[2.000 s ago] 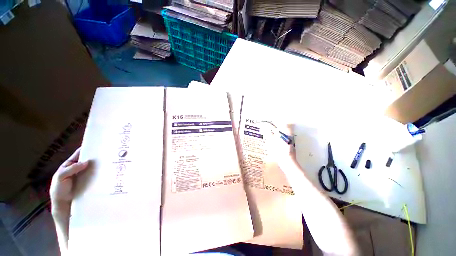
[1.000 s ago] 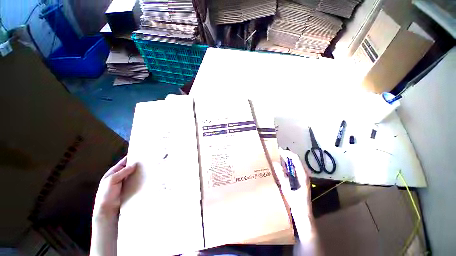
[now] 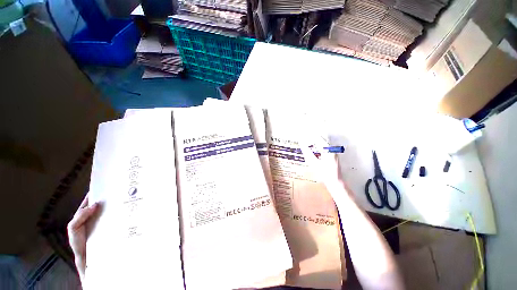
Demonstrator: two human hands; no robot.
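A flat carton [image 3: 227, 181] with two dark bars and small print lies tilted in front of me, its plain panel with an icon column to the left. My left hand [image 3: 84, 218] holds its left edge. A second flat carton [image 3: 306, 198] with the same print lies partly under it on the right. My right hand [image 3: 323, 161] is over that carton's upper print, closed on a marker pen [image 3: 335, 149] whose dark-blue end points right. The glare washes out my fingers, and the pen tip cannot be made out.
Black scissors [image 3: 382, 188], a spare marker [image 3: 409, 162] and small black pieces lie on the white table [image 3: 346, 90]. A small open carton [image 3: 476, 73] stands far right. A green crate [image 3: 207, 54] and blue bin [image 3: 107, 42] are beyond; a large carton [image 3: 45, 130] stands left.
Since a second ago, my right hand has moved from the cartons' right edge onto the right carton's upper print. More of that carton shows. The view has shifted.
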